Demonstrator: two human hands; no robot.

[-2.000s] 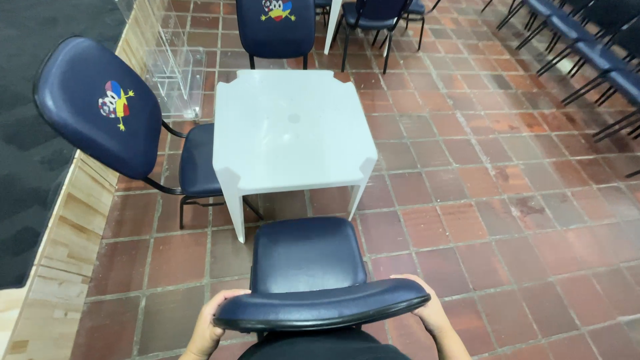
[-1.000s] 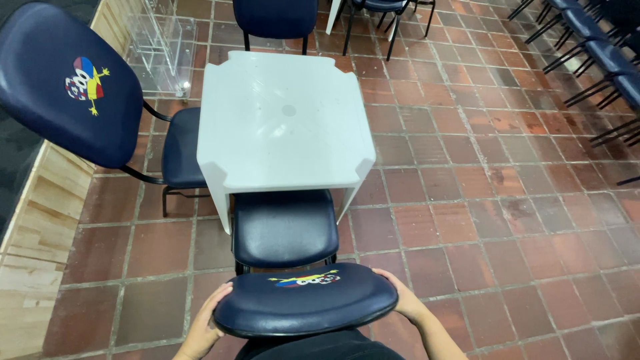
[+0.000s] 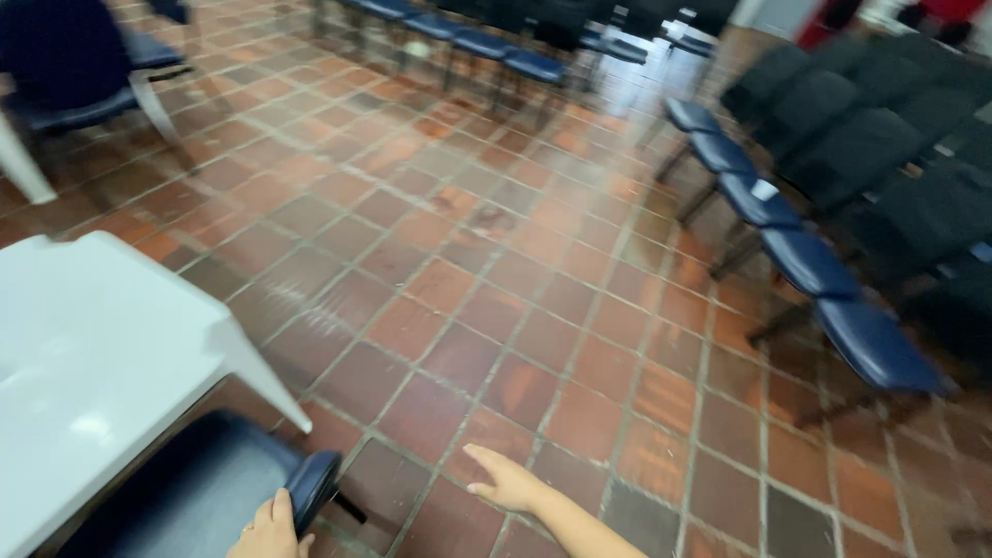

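At the lower left, my left hand (image 3: 273, 527), with a ring on one finger, grips the edge of the backrest of a navy padded chair (image 3: 201, 480). The chair's seat reaches partly under a white plastic table (image 3: 108, 333). My right hand (image 3: 504, 479) is off the chair, out over the tiled floor, with its fingers apart and nothing in it.
A row of blue-seated chairs (image 3: 806, 260) runs down the right side, with dark chair backs behind it. Another row (image 3: 480, 44) stands along the top. A dark blue chair (image 3: 66, 58) and white table legs are at the upper left. The floor is reddish-brown tile (image 3: 465, 349).
The view has swung strongly to the right. My right hand has let go of the chair's backrest, which both hands held before; my left hand stays on it.
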